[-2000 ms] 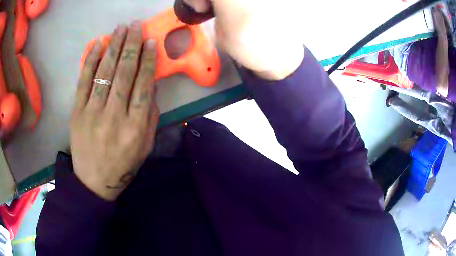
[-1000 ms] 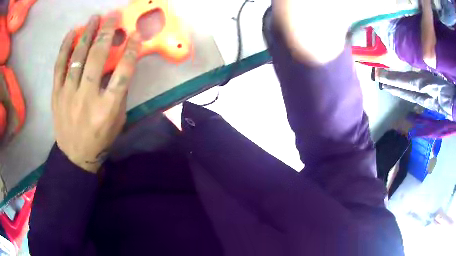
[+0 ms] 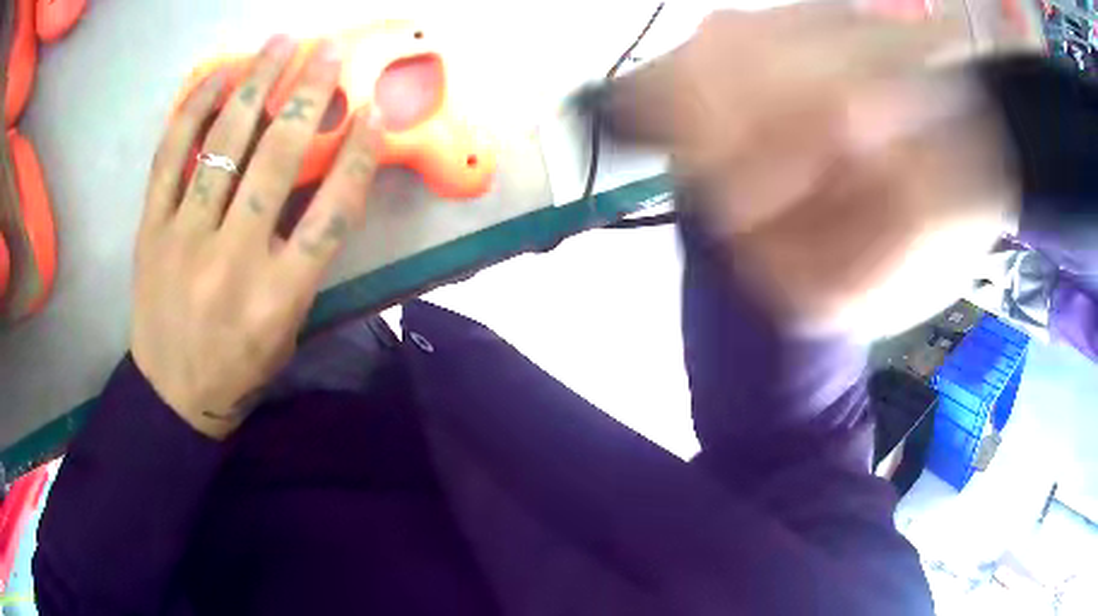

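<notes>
An orange plastic housing (image 3: pixel 448 147) lies flat on the pale bench surface, with two large openings and small holes near its lobes. My left hand (image 3: pixel 247 217) lies palm down on its left part, fingers slightly spread, pressing it to the surface and hiding much of it. My right hand (image 3: pixel 843 169) is at the upper right, off the housing and motion-blurred. It is closed around a thick black electric screwdriver (image 3: pixel 1048 138), whose dark narrow nose points left toward the housing. The bit cannot be made out.
Other orange housings (image 3: pixel 29 223) stand at the left edge. The bench's green edge (image 3: pixel 482 247) runs below the work. A thin black cable (image 3: pixel 595 150) crosses it. A blue crate (image 3: pixel 978 391) and dark box are on the floor at right. Part of another person shows at far right.
My right hand has come back into view with the screwdriver, now held right of the housing. My left hand stays on the housing. The view has shifted slightly.
</notes>
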